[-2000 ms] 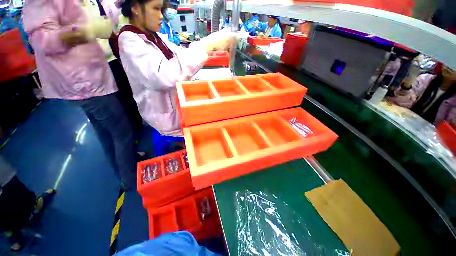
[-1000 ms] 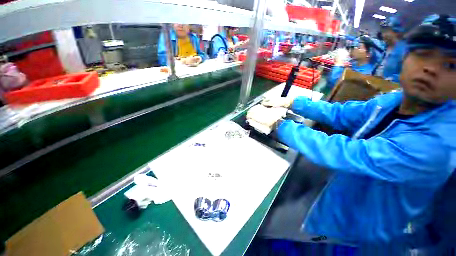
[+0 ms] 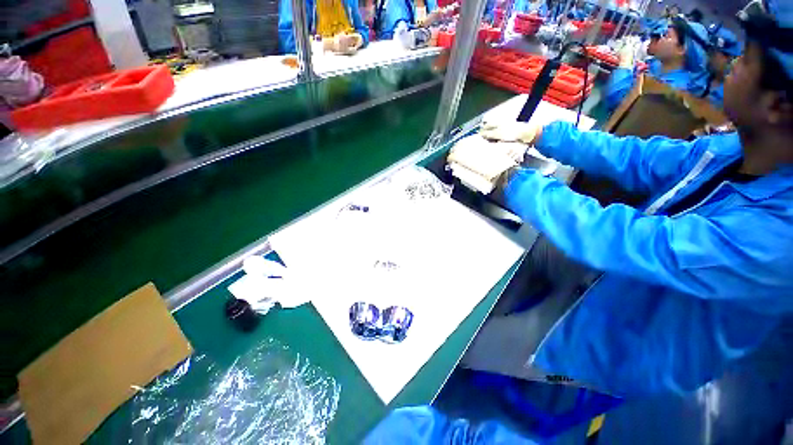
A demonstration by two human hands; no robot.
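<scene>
A mirror-silver chrome part (image 3: 381, 322) with two rounded lobes lies on the white sheet (image 3: 417, 252) at the near end of the green bench. A crumpled clear plastic film (image 3: 252, 400) lies on the bench at the lower middle. A crumpled white cloth (image 3: 261, 282) and a small black bottle or cap (image 3: 242, 314) are left of the sheet. Neither of my hands is in view. A blue sleeve shows at the bottom edge, with its hand out of the picture.
A flat brown cardboard (image 3: 100, 365) lies at the lower left. A neighbour in blue works with gloved hands (image 3: 491, 156) at a dark fixture on the right. A metal post (image 3: 454, 87) stands beside the green conveyor (image 3: 235, 165). Red trays (image 3: 530, 74) are behind.
The view has swung right from the orange trays to the neighbour's bench, then tilted down. A blue sleeve has come in at the bottom edge. The chrome part has stayed on the sheet.
</scene>
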